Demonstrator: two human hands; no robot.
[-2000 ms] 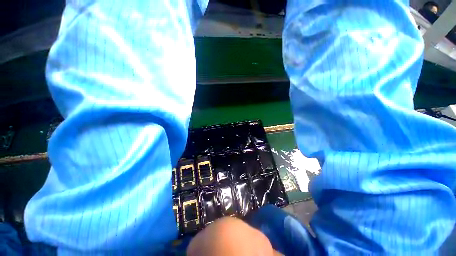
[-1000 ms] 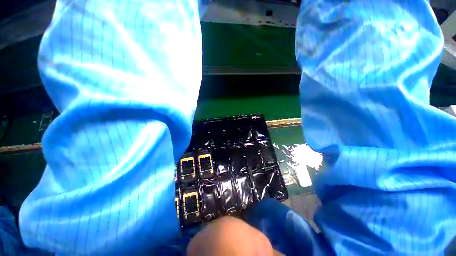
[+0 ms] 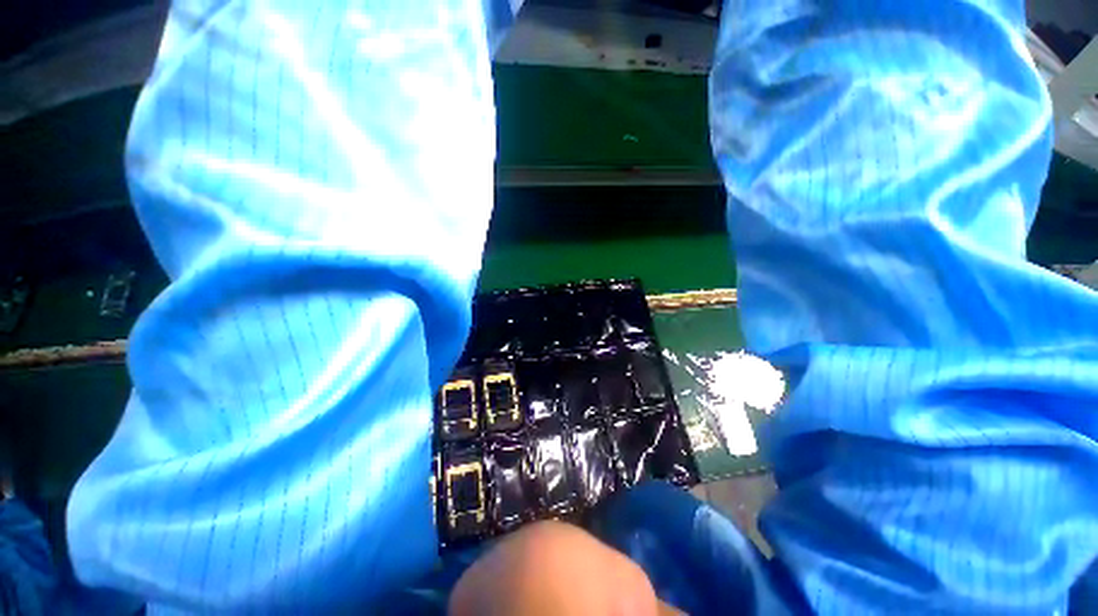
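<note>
Both my arms reach up past the top edge in blue striped sleeves, and neither hand is in the picture. A black pocket tray (image 3: 566, 397) lies between the sleeves. Several dark phone housings (image 3: 501, 398) with pale gold rectangular outlines sit in its left pockets, partly hidden by the left sleeve. The pockets to their right show only glossy wrinkled black. Small white strips (image 3: 747, 380) lie in a bright loose pile right of the tray. A flat white rectangular piece (image 3: 737, 431) lies at the pile's lower side.
A green conveyor belt (image 3: 608, 120) runs across beyond the bench. A small metal-framed unit (image 3: 117, 295) lies at the far left. A pale ledge (image 3: 578, 42) runs along the top. A blurred, rounded skin-coloured shape (image 3: 554, 578) covers the bottom centre.
The view has shifted slightly. The white rectangular piece, not distinct two seconds ago, shows at the pile's lower side. The sleeves moved a little; the same gold-outlined housings still show in the tray.
</note>
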